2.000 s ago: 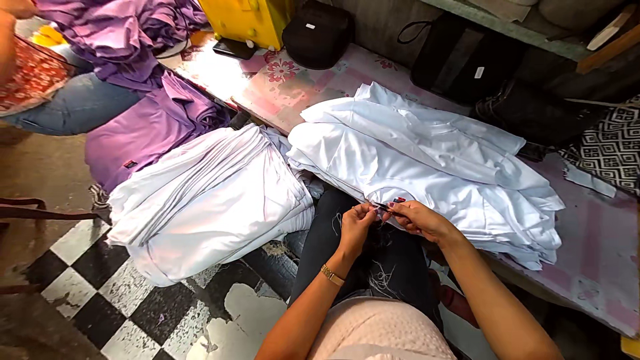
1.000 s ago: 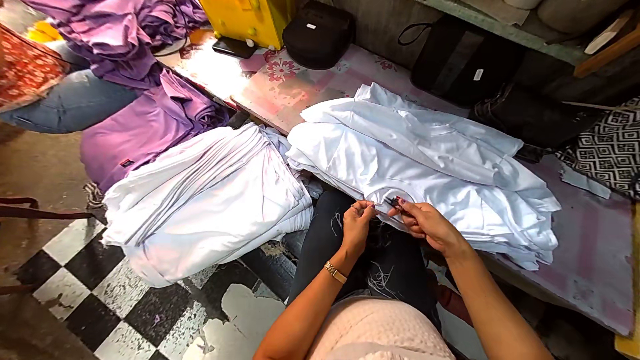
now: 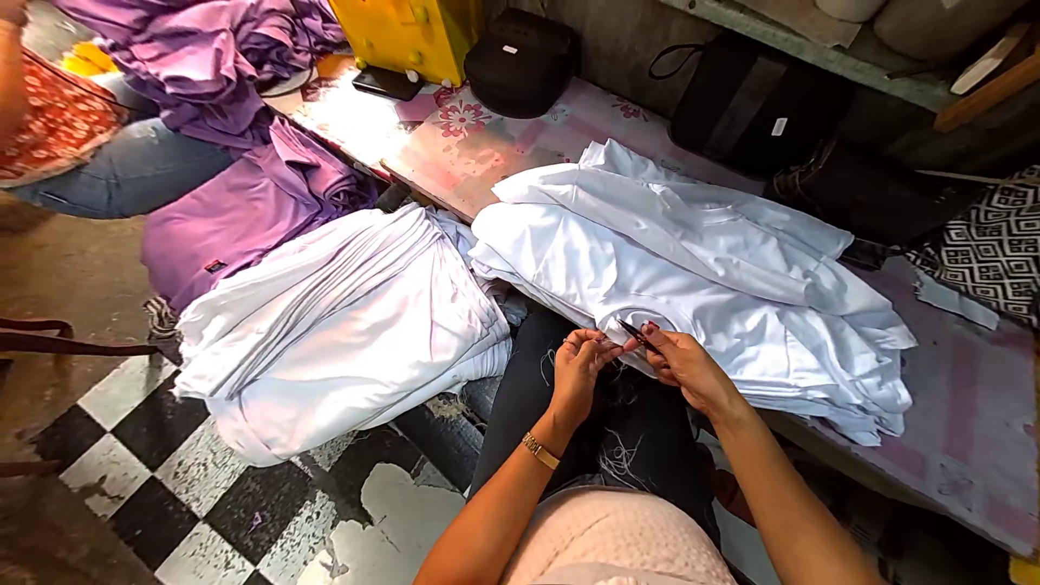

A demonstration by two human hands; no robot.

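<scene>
My right hand (image 3: 681, 364) holds a small dark metal cutting tool (image 3: 635, 335), its pointed end toward the collar of a white shirt. Beside it, my left hand (image 3: 587, 357) has thumb and fingertips pinched together close to the collar; whether thread or fabric is between them cannot be made out. The white shirts (image 3: 715, 284) lie piled on the table, their near edge by my lap. Another stack of folded white garments (image 3: 349, 341) rests to the left of my legs. Loose thread ends (image 3: 621, 459) lie on my dark trousers.
Purple garments (image 3: 236, 211) are heaped at the left, beside a seated person in jeans (image 3: 122, 175). On the floral-covered table (image 3: 463, 154) stand a yellow box (image 3: 406, 36), a phone (image 3: 387, 82) and black cases (image 3: 520, 61). A patterned black-and-white cloth (image 3: 987, 252) is at the right.
The tool in my right hand was nearer my left fingertips two seconds ago, then moved a little apart. Both hands remain by the collar, with the piles in place.
</scene>
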